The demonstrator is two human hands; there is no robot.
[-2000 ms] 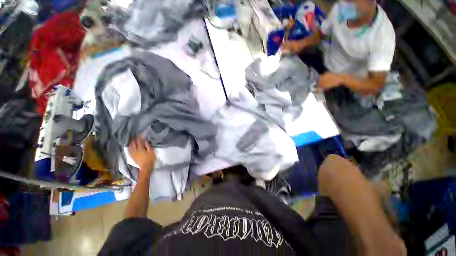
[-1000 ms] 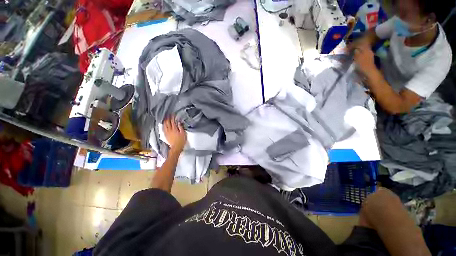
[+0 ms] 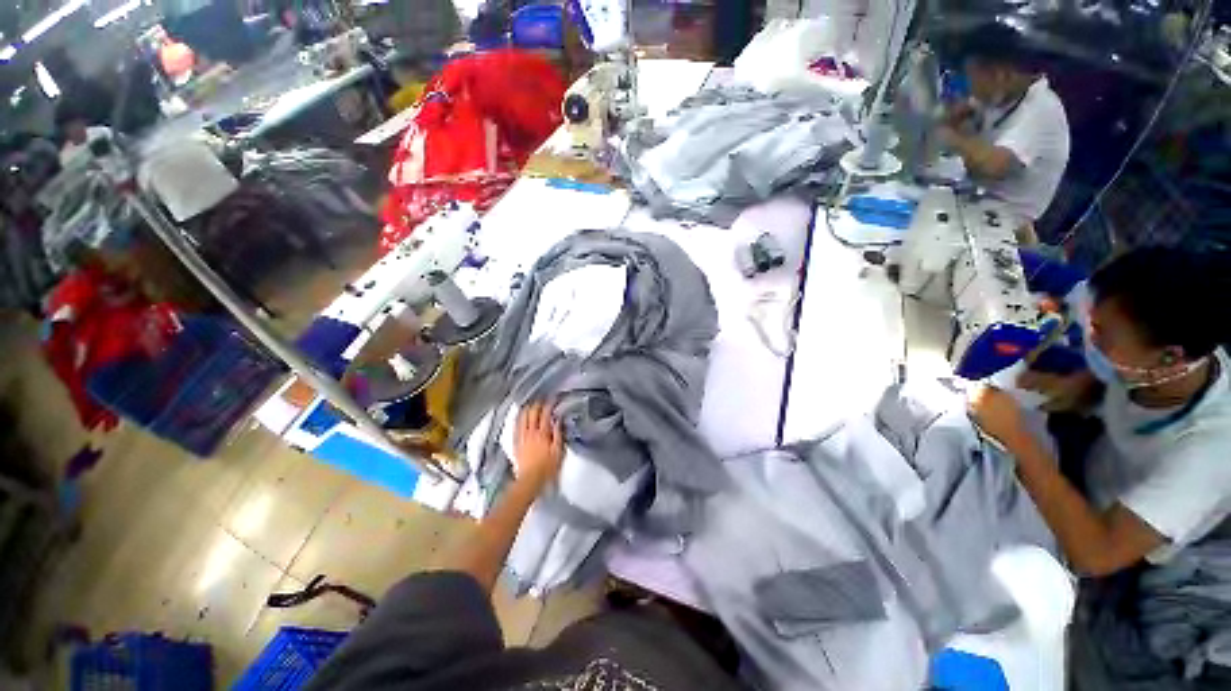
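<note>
My left hand (image 3: 537,443) lies on the left edge of a rounded grey garment bundle (image 3: 662,344) on the white table, back of the hand up. The fingers are spread a little on the cloth and do not grip it. A white piece lies on top of the bundle. Grey garment pieces (image 3: 837,500) stretch from the bundle to the right, toward a seated person's hands. My right hand is out of the picture.
A sewing machine (image 3: 965,277) stands at the right in front of a masked person (image 3: 1147,432). Another machine (image 3: 405,270) is at the left. A grey heap (image 3: 736,149) and red cloth (image 3: 473,122) lie farther back. Blue crates (image 3: 189,385) stand on the floor.
The view has swung and now shows more of the floor and the room behind. My left hand stays on the bundle. My right arm has left the picture.
</note>
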